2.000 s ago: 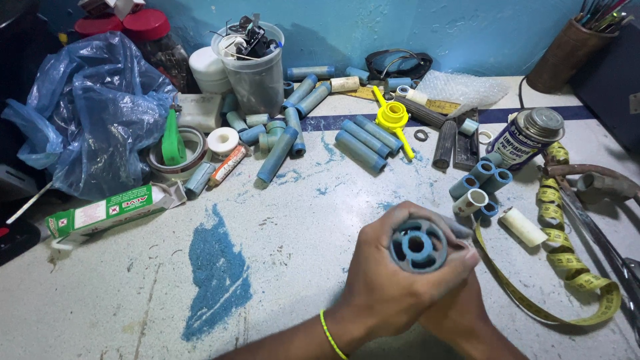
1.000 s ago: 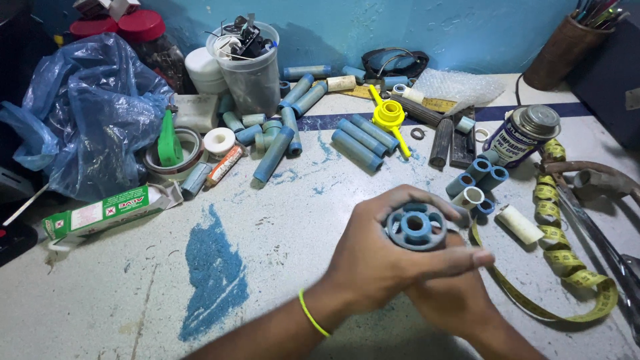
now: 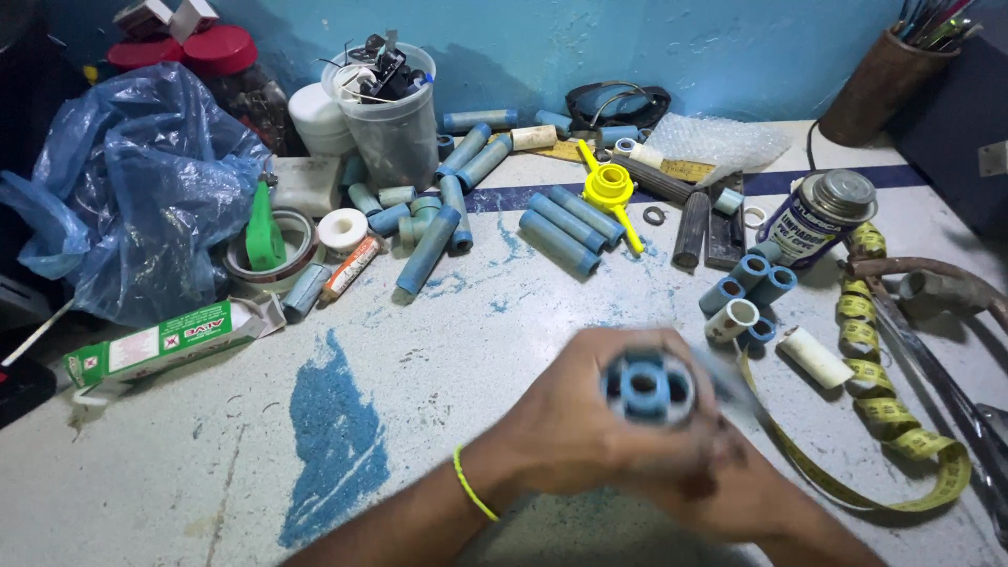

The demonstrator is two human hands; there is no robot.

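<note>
A round blue-grey plastic piece with a hub and spokes (image 3: 646, 384) faces up between my hands, blurred. Around its left and front sides my left hand (image 3: 594, 421), with a yellow-green band on the wrist, is closed. My right hand (image 3: 705, 472) is below and to the right, touching the left; its fingers are blurred and partly hidden, and a greyish blurred thing shows beside them. Beyond the hands lie three blue pipe pieces (image 3: 561, 242) side by side, with a yellow plastic fitting (image 3: 609, 187) behind. To the right, several short blue pipe pieces (image 3: 720, 296) stand grouped.
A can of pipe cleaner (image 3: 819, 216) stands at the right above a coiled yellow tape measure (image 3: 874, 409). On the left are a blue plastic bag (image 3: 150, 197), a green-and-white carton (image 3: 165, 342) and a tape roll (image 3: 272, 252). Blue dust (image 3: 335, 449) covers part of the table.
The hands have shifted about the round piece, which stays held. The spoked face, sharper before, is now blurred and seen at a different turn.
</note>
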